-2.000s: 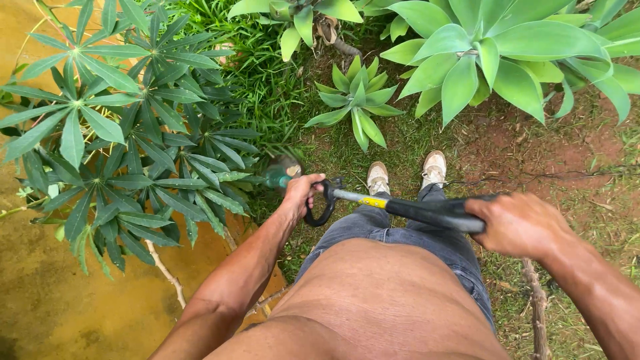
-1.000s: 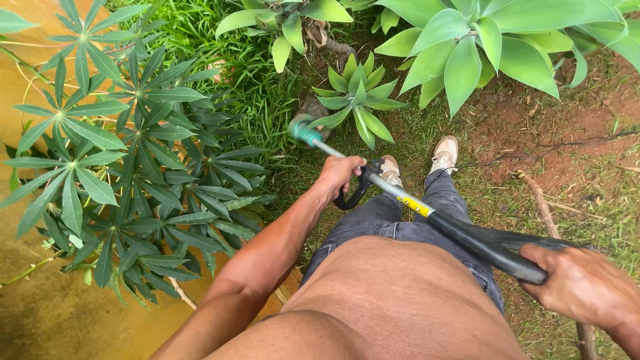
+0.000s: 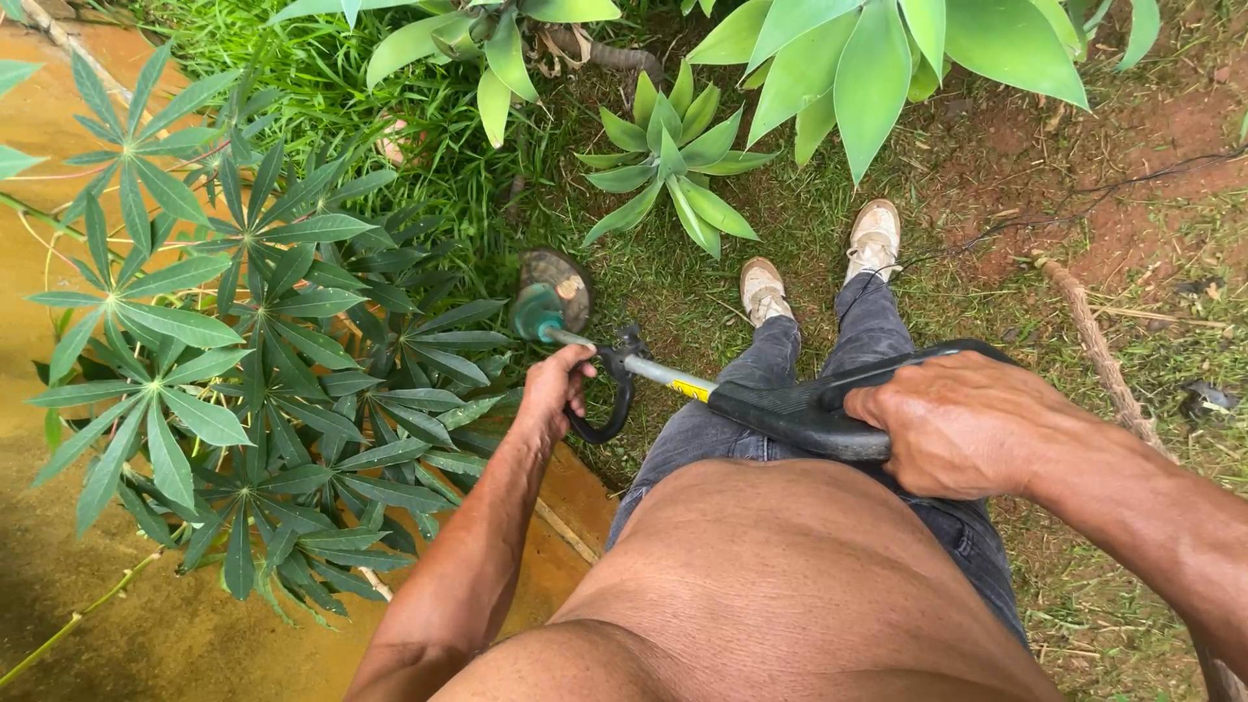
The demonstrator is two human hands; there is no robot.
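An electric string trimmer (image 3: 780,409) lies slantwise across the front of my body. My right hand (image 3: 960,421) is closed around its black rear handle. My left hand (image 3: 558,388) holds the metal shaft near the black loop handle (image 3: 616,395), just behind the green trimmer head (image 3: 537,312). The head is low at the edge of the tall grass, over or beside a round stump-like piece (image 3: 570,283); which of these I cannot tell. A yellow label sits on the shaft. Whether the line spins is not visible.
Cassava-like leaves (image 3: 263,322) crowd the left, above an ochre surface (image 3: 78,624). A small agave (image 3: 671,156) and larger agaves (image 3: 868,68) stand ahead. A dark cord (image 3: 1082,207) crosses the soil near my shoes (image 3: 875,234); a branch (image 3: 1097,341) lies at right.
The trimmer head has swung left, away from the small agave, where it was one second ago. Both hands have kept hold of the trimmer throughout.
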